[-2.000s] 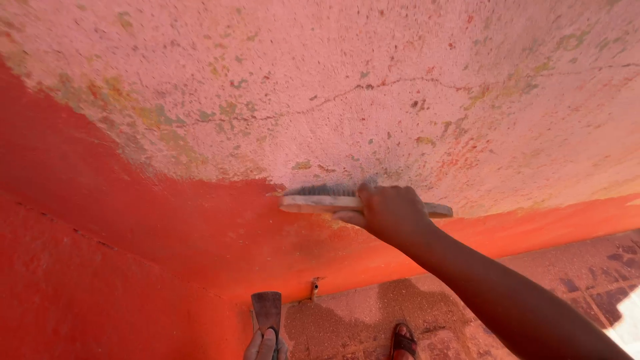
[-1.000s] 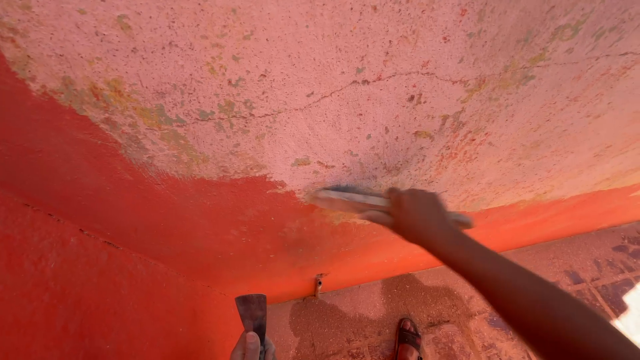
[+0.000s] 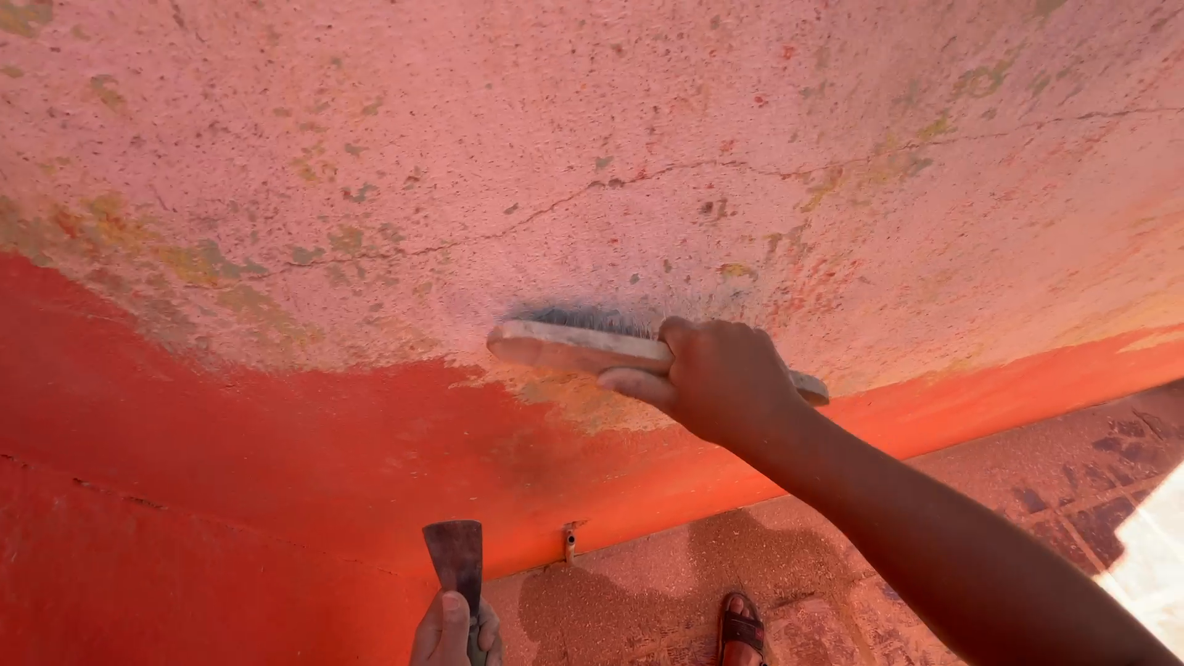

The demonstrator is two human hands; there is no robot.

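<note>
My right hand [image 3: 726, 375] grips the wooden handle of a wire brush [image 3: 583, 344], its dark bristles turned against the painted wall [image 3: 555, 213]. The brush lies across the border between worn pink, flaking plaster above and smooth red paint [image 3: 370, 435] below. Low in the view, my left hand [image 3: 455, 629] holds a putty knife [image 3: 455, 555] by its handle, blade pointing up and away from the wall's scraped part. Part of the knife's handle is hidden by the fingers.
A short pipe stub [image 3: 570, 544] sticks out at the wall's foot. Below is a dusty tiled floor [image 3: 647, 583], with a sandalled foot [image 3: 742, 631] on it. A long crack [image 3: 592, 188] runs across the plaster. Bright sunlight falls on the floor at the right.
My right hand has kept moving the brush over the wall near the edge of the red paint. The putty knife has stayed in my left hand.
</note>
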